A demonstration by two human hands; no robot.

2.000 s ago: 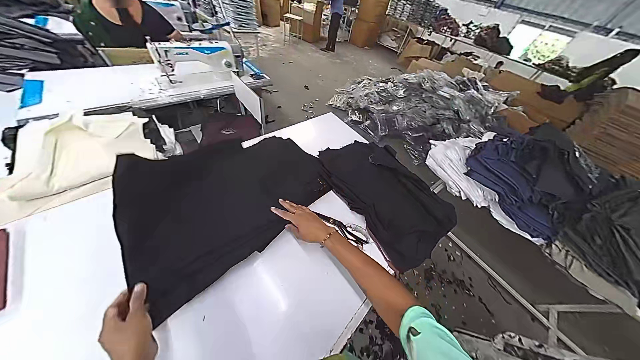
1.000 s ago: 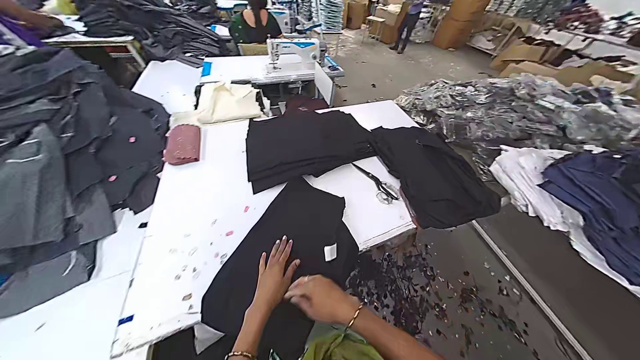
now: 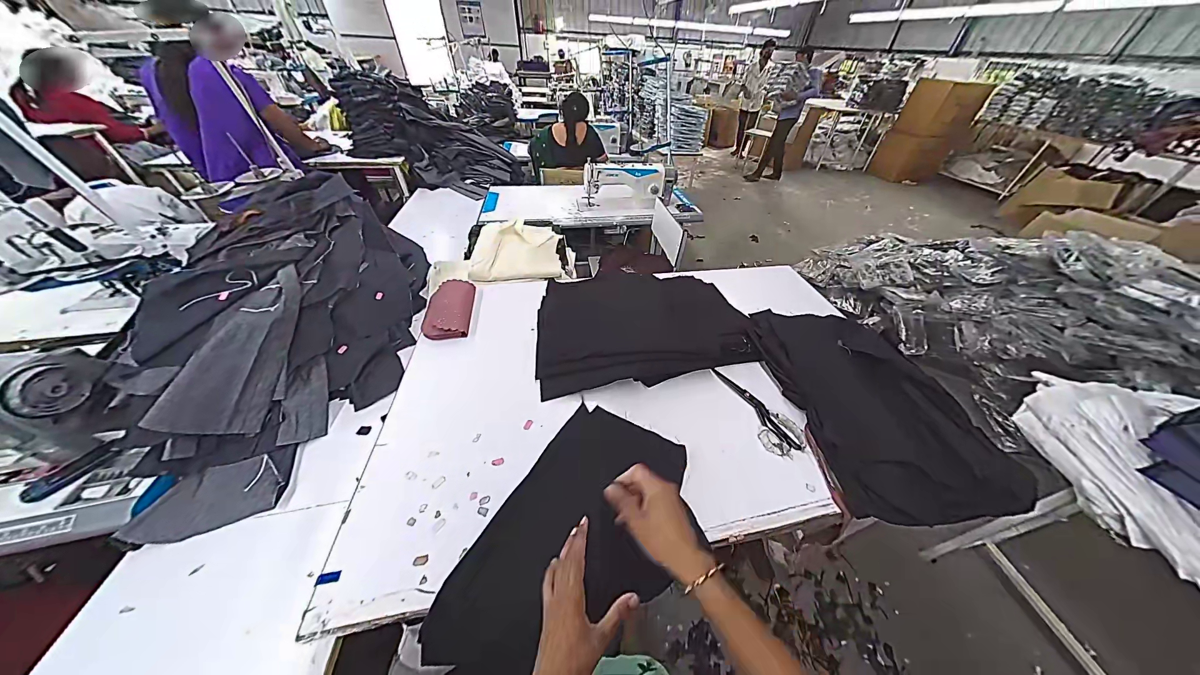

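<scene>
A black cut fabric piece [image 3: 553,506] lies at the near edge of the white table [image 3: 422,394], partly hanging over it. My left hand [image 3: 577,600] is over its near part, fingers apart and nothing gripped. To its upper right my right hand [image 3: 652,516] is above the cloth with curled fingers; whether it pinches something cannot be seen. Farther back lies a stack of black fabric pieces [image 3: 637,328]. Scissors with black handles [image 3: 764,412] rest to the right of it, and another black fabric pile [image 3: 891,412] drapes over the table's right edge.
A folded dusty-red cloth [image 3: 449,309] and cream fabric [image 3: 516,251] sit at the back left. Grey garment pieces [image 3: 272,319] are heaped on the left. A sewing machine [image 3: 623,183] stands beyond. Plastic-wrapped bundles [image 3: 1012,300] lie at right; several people work farther back.
The white patch seen on the near black piece one second ago no longer shows. Two seconds ago my hands were at the larger black stack. The view has tilted up.
</scene>
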